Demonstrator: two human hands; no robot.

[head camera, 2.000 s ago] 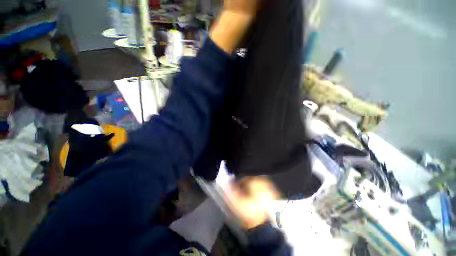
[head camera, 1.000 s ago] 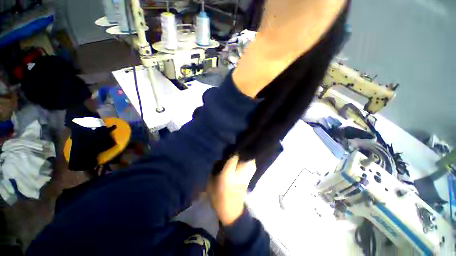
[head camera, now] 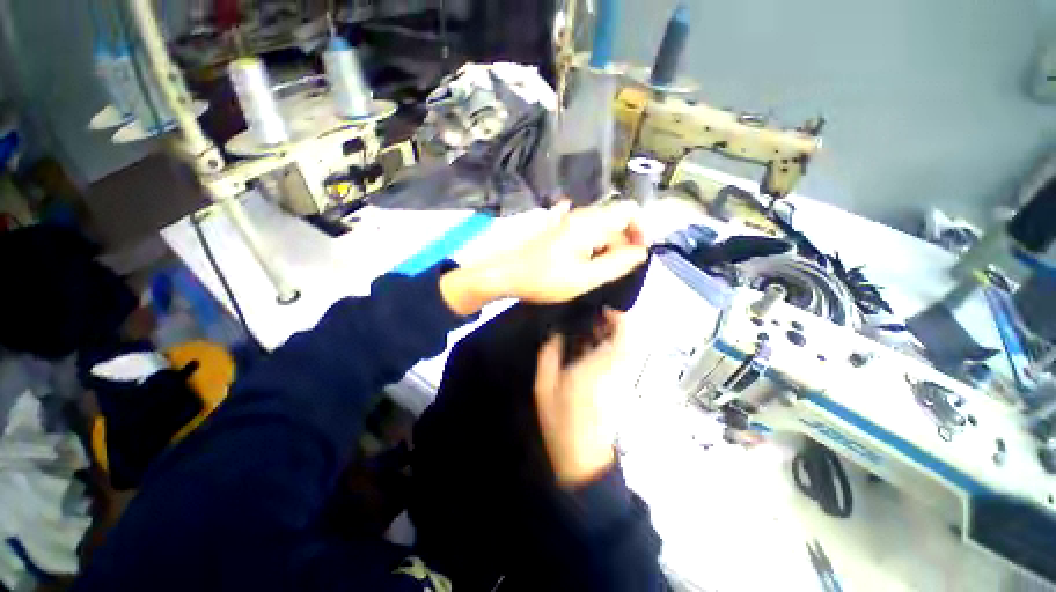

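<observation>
A black fabric piece (head camera: 486, 405) hangs from my hands over the table's front edge toward my lap. My left hand (head camera: 556, 257) is at its top edge, fingers bent over the cloth. My right hand (head camera: 577, 399) is just below, somewhat blurred, with thumb and fingers pinching the cloth near the same edge. The white sewing machine (head camera: 857, 411) with a blue stripe stands to the right of my hands. Its needle area is too bright to make out.
Black-handled scissors (head camera: 822, 476) lie under the machine arm, with snips (head camera: 823, 567) nearer me. A blue tape strip (head camera: 446, 243) lies beyond my left forearm. A cream machine (head camera: 724, 137) and thread cones (head camera: 257, 102) stand behind. A yellow stool (head camera: 209, 376) is at left.
Both hands have come close together; my left hand has lowered from high up. The black fabric, earlier stretched upward, now hangs down. The view has shifted to the right.
</observation>
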